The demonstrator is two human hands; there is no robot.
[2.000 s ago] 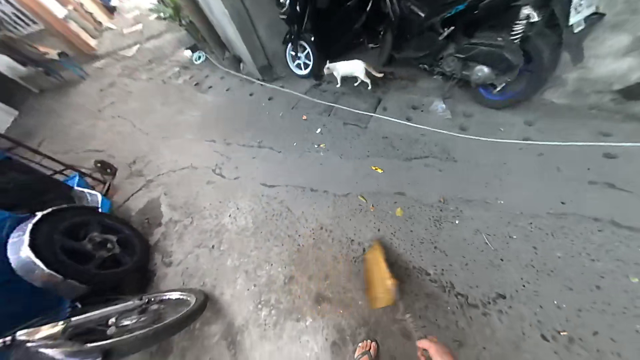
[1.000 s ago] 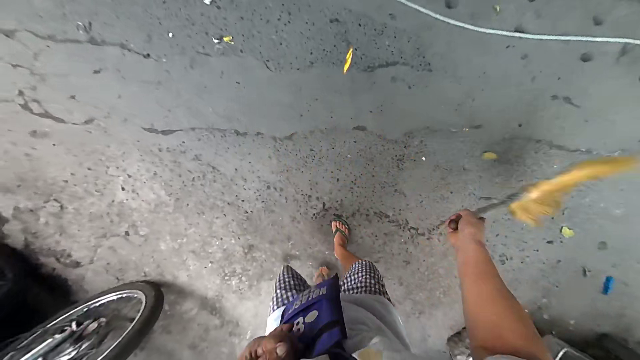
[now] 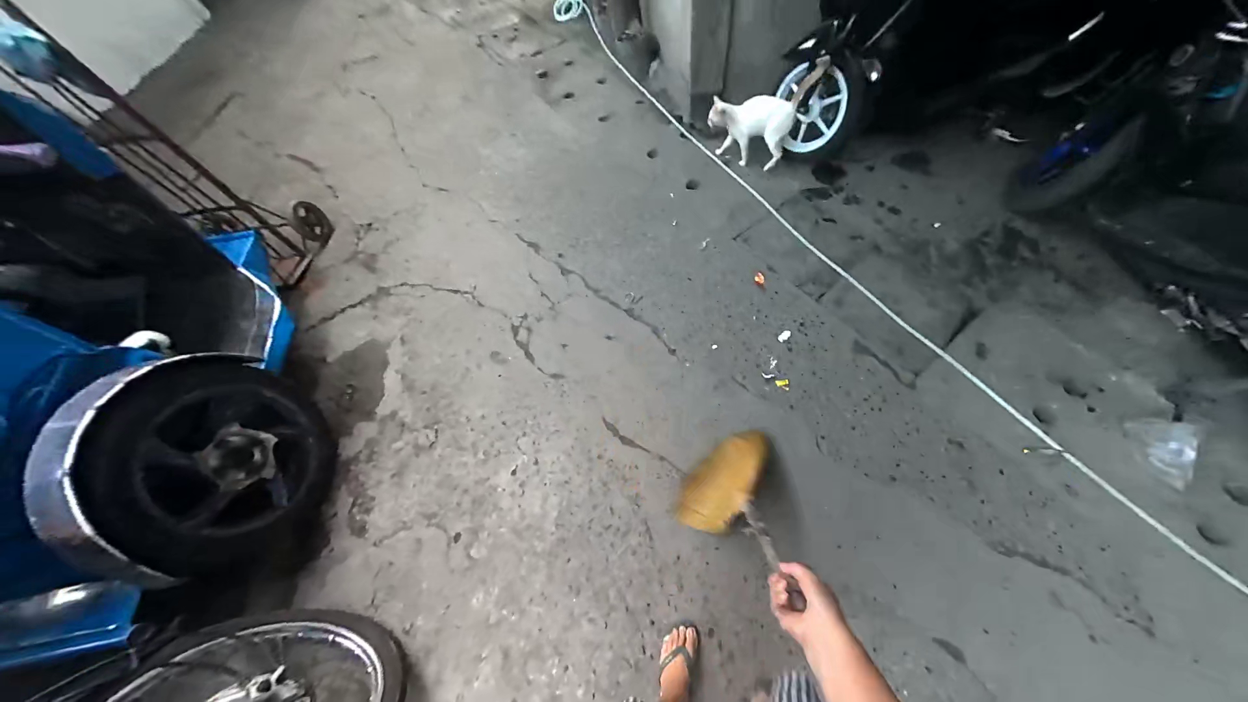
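Note:
My right hand (image 3: 801, 597) is closed around the handle of a broom (image 3: 724, 486) with a yellowish-brown, fan-shaped head. The broom head is slightly blurred, over the cracked concrete ground ahead of my sandaled foot (image 3: 678, 655). Beyond it lie a yellow scrap (image 3: 782, 384), a white scrap (image 3: 784, 336) and a small orange-red piece of litter (image 3: 760, 279). My left hand is out of the frame.
A blue vehicle's black wheel (image 3: 234, 463), a spoked wheel (image 3: 283, 663) and a rusty metal cart (image 3: 283, 234) stand left. A white rope (image 3: 877, 302) crosses the ground at right, near a plastic bag (image 3: 1165, 450). A white cat (image 3: 756, 122) walks beside a parked motorcycle (image 3: 829, 102).
The view has swung back up toward the left. The broom has come from far out at my right to in front of me. Against two seconds ago, the cat has moved left past the motorcycle's wheel.

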